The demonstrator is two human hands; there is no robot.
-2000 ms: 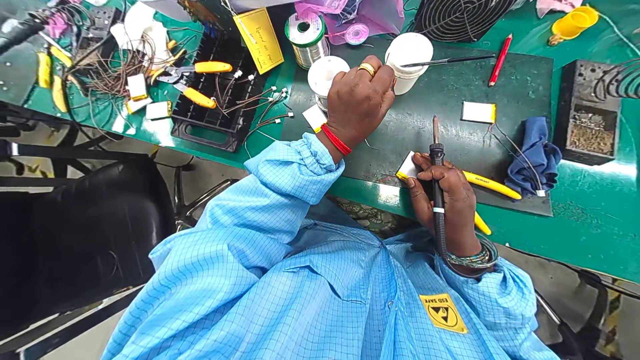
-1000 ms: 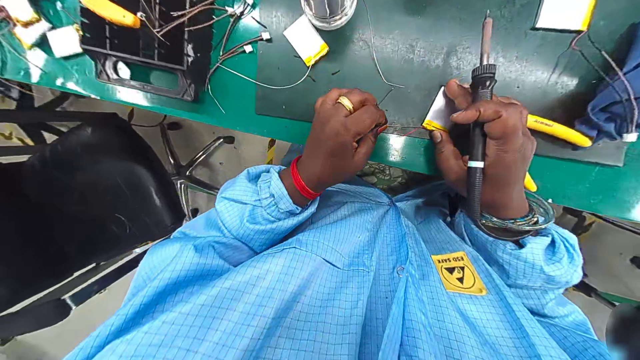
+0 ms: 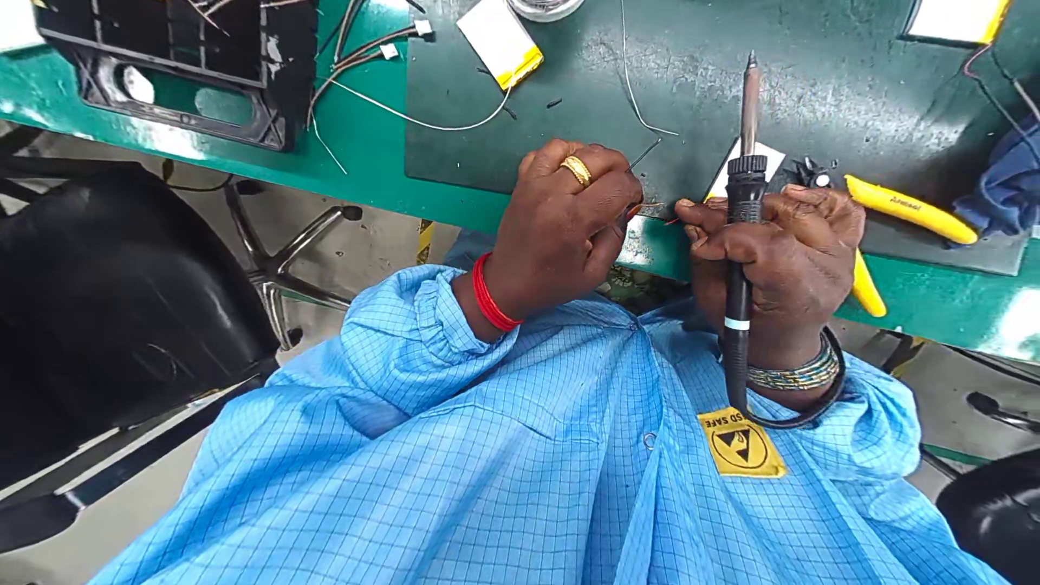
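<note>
My right hand (image 3: 776, 252) holds a soldering iron (image 3: 738, 268) upright in the view, its tip pointing away from me. A white battery pouch cell (image 3: 731, 166) lies partly hidden behind the iron and the fingers. Thin bare wire ends (image 3: 650, 207) show between the two hands. My left hand (image 3: 573, 215), with a ring and a red wrist thread, has its fingers pinched together at a thin dark wire (image 3: 647, 153); the fingers hide most of it. Beside my right hand lie yellow-handled pliers or cutters (image 3: 910, 210).
Another pouch cell (image 3: 500, 42) with a thin wire lies on the dark mat (image 3: 455, 150). A third cell (image 3: 957, 18) is at top right, above a blue cloth (image 3: 1003, 191). At left are a black plastic rack (image 3: 183, 101) and connector leads (image 3: 370, 53). A black chair (image 3: 122, 301) stands beside the table.
My left hand has moved from the white container to the mat's near edge, close to my right hand. My right hand keeps hold of the soldering iron. The view has moved closer.
</note>
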